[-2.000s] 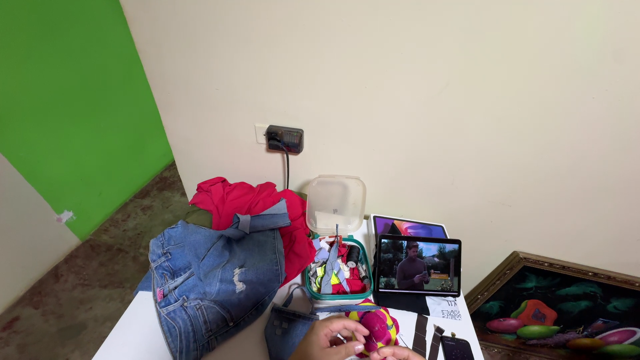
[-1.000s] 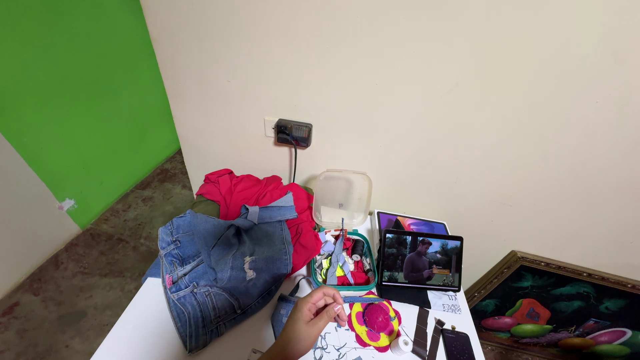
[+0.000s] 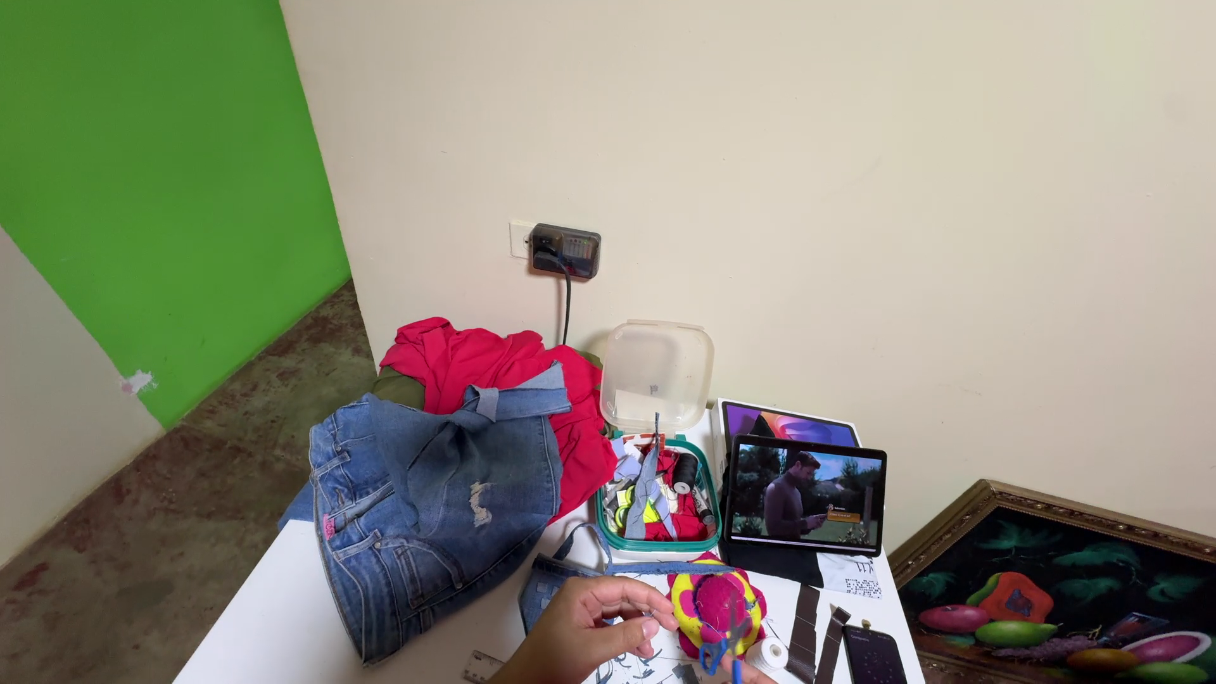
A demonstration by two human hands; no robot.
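Note:
My left hand (image 3: 608, 619) is at the bottom centre, thumb and fingertips close together; whether it pinches something thin is unclear. My right hand (image 3: 749, 672), mostly cut off by the bottom edge, holds blue-handled scissors (image 3: 716, 654), blades pointing up. Behind them lies a pink and yellow flower-shaped fabric piece, likely a pincushion (image 3: 717, 600), with a white thread spool (image 3: 767, 654) beside it. A denim piece with a strap (image 3: 543, 581) lies partly hidden behind my left hand. Farther back, a green-rimmed plastic container (image 3: 655, 545) holds fabric scraps and a black thread spool (image 3: 684, 472).
Jeans (image 3: 446, 513) and red cloth (image 3: 579, 456) are heaped at left. A tablet (image 3: 806, 496) leans on a box (image 3: 841, 425) behind the white table (image 3: 256, 608). Dark strips (image 3: 806, 632) and a phone (image 3: 874, 655) lie at right, near a framed painting (image 3: 1054, 598).
Two seconds ago both hands were together in front of the flower-shaped piece. One second ago only my left hand showed plainly. Now my right hand is at the bottom edge with the scissors.

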